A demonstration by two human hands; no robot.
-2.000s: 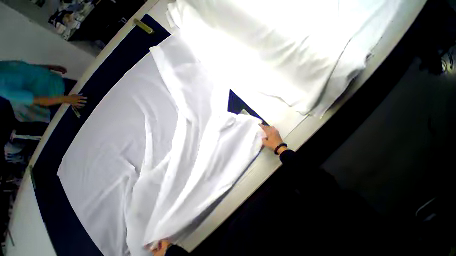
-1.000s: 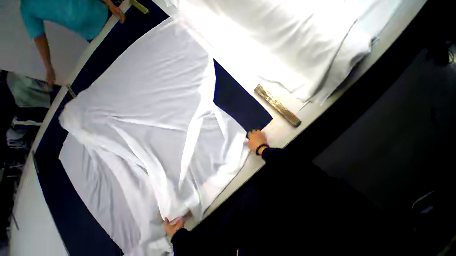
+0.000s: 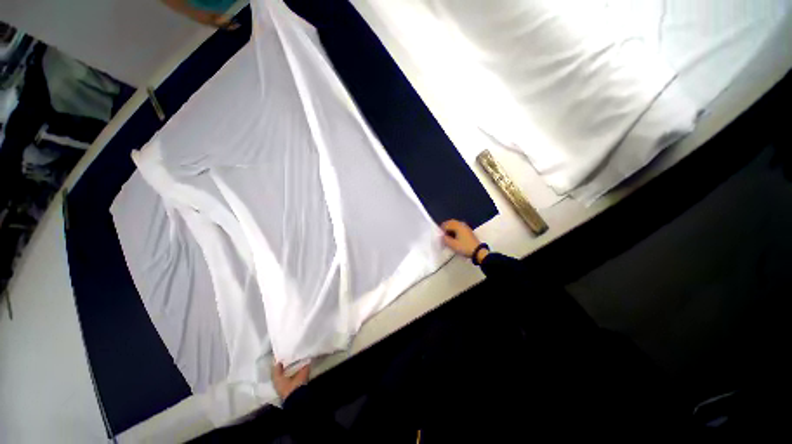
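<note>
A thin white lining fabric (image 3: 287, 173), slightly see-through and wrinkled, lies over a large navy fabric panel (image 3: 417, 147), whose dark borders show around it. My right hand (image 3: 460, 238), with a dark wristband, holds the lining's near right corner close to the navy panel's edge. My left hand (image 3: 291, 379) grips the lining's bunched near edge at the lower middle. Folds fan out from my left hand across the cloth. The fingertips of both hands are partly hidden by fabric.
A mottled brown bar weight (image 3: 512, 192) lies right of the navy corner. A white fabric pile (image 3: 573, 87) is at the upper right. Smaller weights (image 3: 156, 104) sit on the far edge. Another person's hand (image 3: 221, 21) is at the top, beside the lining.
The lining's right edge has moved left, baring a long navy strip. The mottled weight has come off the navy corner onto the table. The other person's hands have moved along the far edge.
</note>
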